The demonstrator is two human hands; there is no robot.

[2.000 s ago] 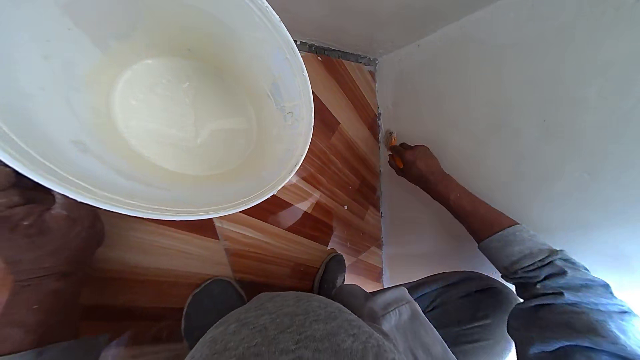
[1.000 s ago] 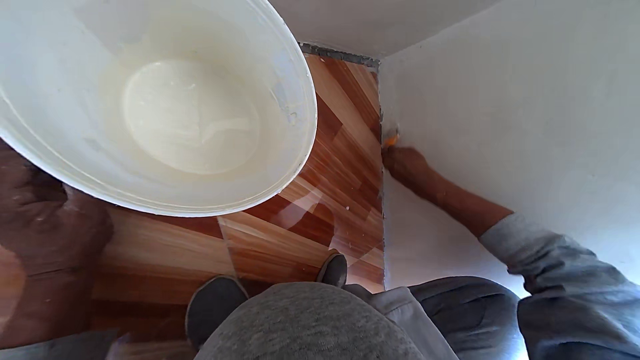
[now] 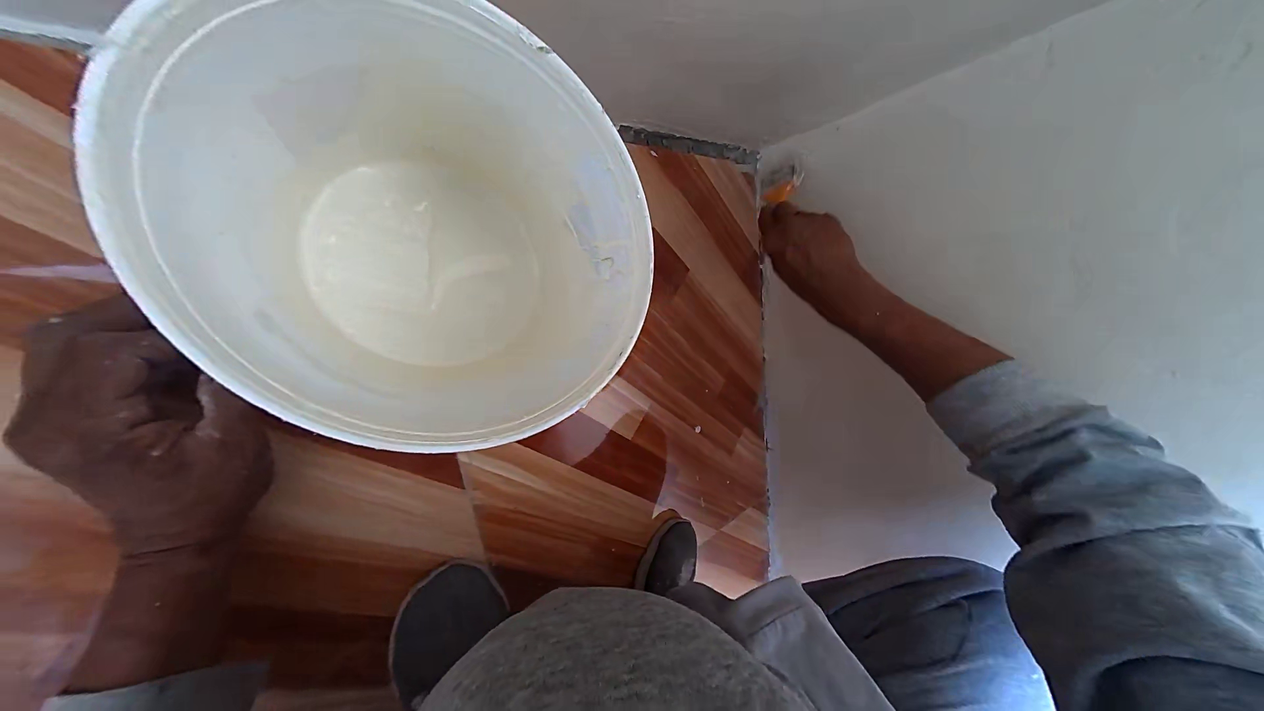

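Observation:
My left hand (image 3: 138, 425) is closed at the lower left side of a white plastic bucket (image 3: 385, 405), tilted so its inside shows; the exact hold is hidden behind the rim. Pale, off-white paint (image 3: 365, 267) lies in the bottom of the bucket. At the foot of the right wall, near the room's corner, my right hand (image 3: 815, 257) grips a paintbrush with an orange handle (image 3: 783, 188). Its bristles touch the wall low down, just above the floor's edge, and are partly blurred.
Glossy wood-patterned floor tiles (image 3: 553, 513) carry small pale specks. A white wall (image 3: 1037, 217) rises on the right and meets the far wall (image 3: 711, 69) at the corner. A rough grey strip (image 3: 691, 145) runs along the far floor edge. My shoes (image 3: 449, 622) stand below the bucket.
My right hand has moved with the brush along the foot of the right wall, closer to the far corner. My left hand stays at the bucket.

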